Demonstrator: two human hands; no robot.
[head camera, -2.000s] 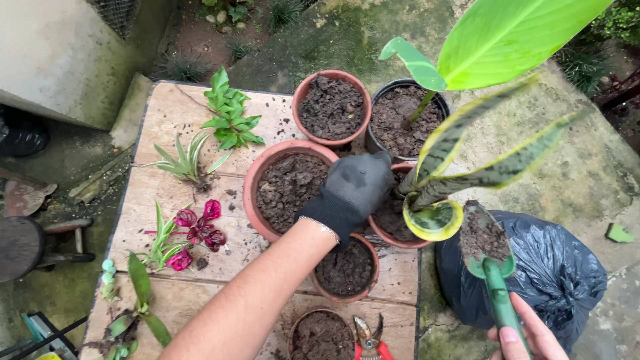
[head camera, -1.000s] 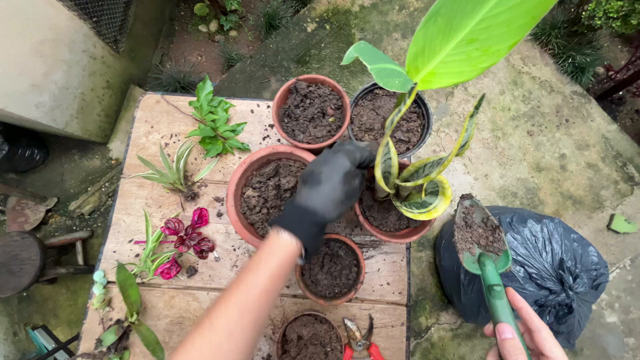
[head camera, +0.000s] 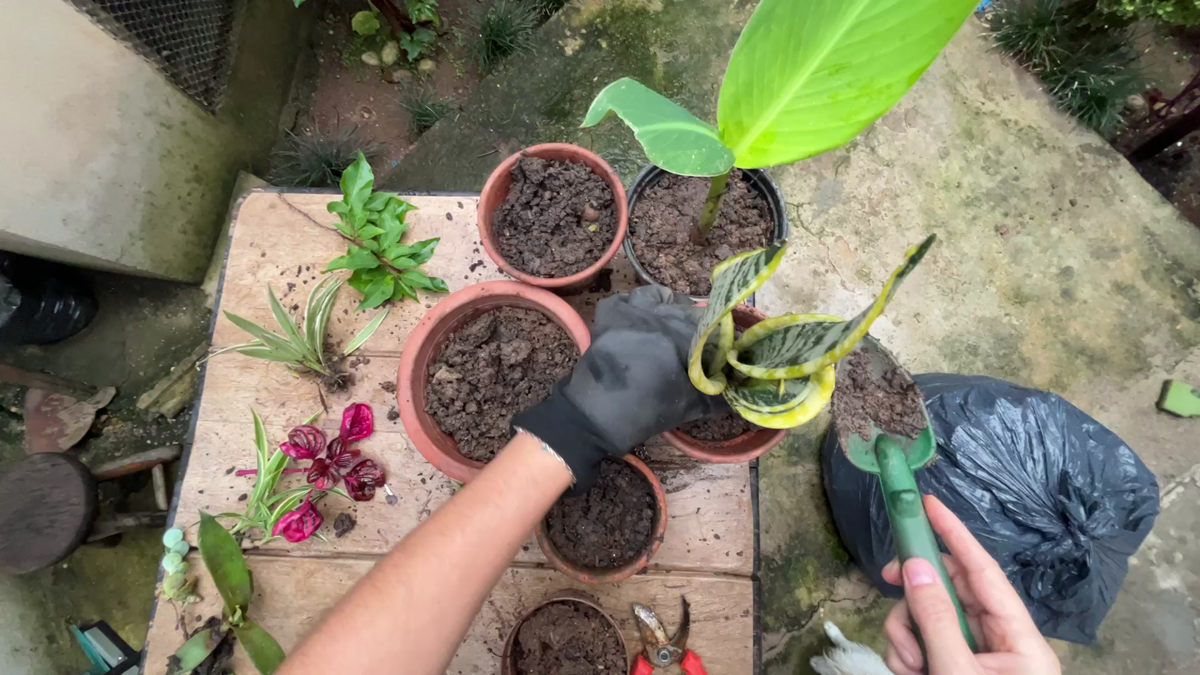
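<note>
My left hand (head camera: 647, 370), in a dark glove, reaches to the base of a variegated snake plant (head camera: 792, 361) in a terracotta pot (head camera: 727, 455); the glove and leaves hide its fingertips, so its hold is unclear. My bare right hand (head camera: 966, 600) grips the handle of a green hand trowel (head camera: 905, 497), whose scoop carries dark soil (head camera: 877, 398) just right of that pot. A wide terracotta pot of soil (head camera: 497, 375) lies left of the glove, and a smaller one (head camera: 605, 516) below it.
On the wooden table (head camera: 469, 609) lie a leafy cutting (head camera: 380, 234), a spider plant (head camera: 305, 333), red-leaved cuttings (head camera: 333, 464) and pruning shears (head camera: 664, 642). A black pot (head camera: 703, 225) holds a broad-leaved plant. A black plastic bag (head camera: 1012, 497) stands right, above a partly seen pale furry animal (head camera: 844, 652).
The snake plant's leaves have changed tilt and orientation beside my left hand. My right hand still holds the loaded trowel near the bag.
</note>
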